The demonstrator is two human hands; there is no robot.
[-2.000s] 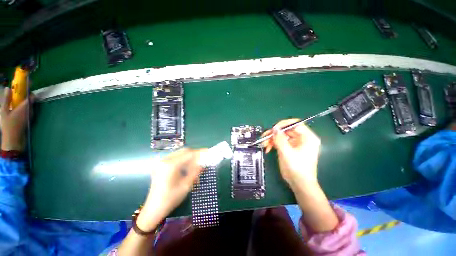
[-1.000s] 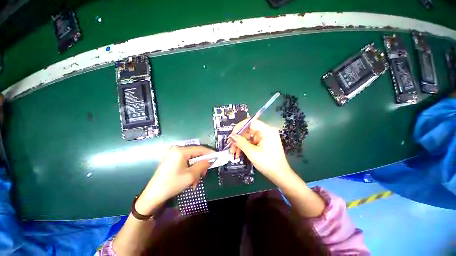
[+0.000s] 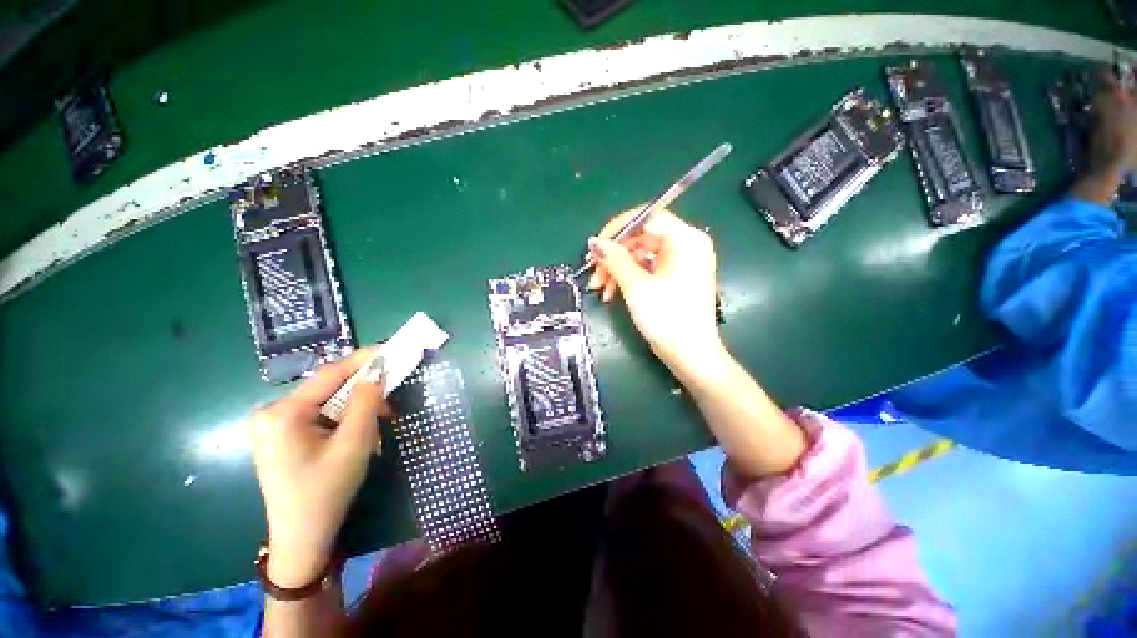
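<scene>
A phone unit [image 3: 549,386] lies open-back on the green bench in front of me, its main board at the far end and the dark battery nearer. My right hand [image 3: 661,274] holds the tweezers [image 3: 680,187]; their lower tip is at the board's upper right corner. My left hand [image 3: 318,436] grips a white strip [image 3: 405,355] left of the phone. The dotted sheet [image 3: 449,467] lies between my left hand and the phone, its lower end at the bench edge. The small black parts are mostly hidden behind my right hand.
Another phone unit [image 3: 293,293] lies at the left. Several more lie at the right, the nearest one tilted [image 3: 823,162]. A white rail [image 3: 499,112] runs behind, with phones on the belt beyond. A neighbour's blue sleeve [image 3: 1060,324] reaches in at the right.
My left hand has moved left with the white strip, away from the phone. My right hand has moved up from the battery to the board's corner. The view has shifted, and a neighbour's hand shows at right.
</scene>
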